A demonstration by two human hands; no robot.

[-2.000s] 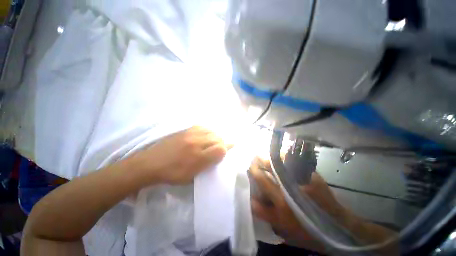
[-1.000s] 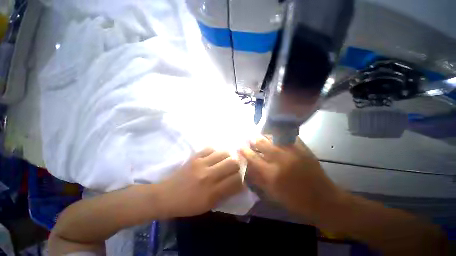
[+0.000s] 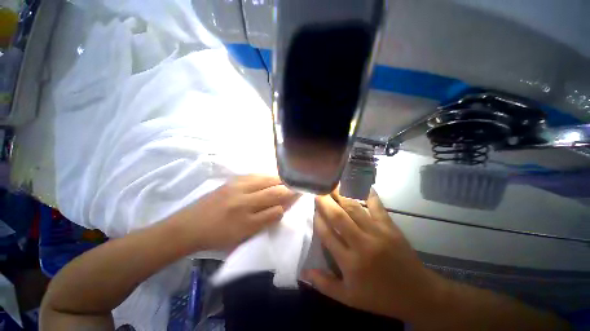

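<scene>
A large bunched white garment piece (image 3: 149, 136) lies left of the sewing machine head (image 3: 414, 39). My left hand (image 3: 239, 210) rests on its front edge, fingers bent on the cloth. My right hand (image 3: 369, 245) is beside it, fingertips at the right edge of a white strip (image 3: 294, 239) that hangs over the table's front edge between the hands. The dark glossy panel (image 3: 320, 84) of the machine hides the needle area and the fingertips close to it. Whether the right fingers pinch the strip is hard to tell.
A ribbed grey knob (image 3: 462, 186) and a tension spring (image 3: 459, 153) are on the right of the machine. A small grey fitting (image 3: 359, 174) stands behind my right fingers. A blue basket (image 3: 61, 249) is below the table at left.
The view has shifted, and the dark panel now stands further left. The white strip now hangs down between my hands, which have moved slightly apart.
</scene>
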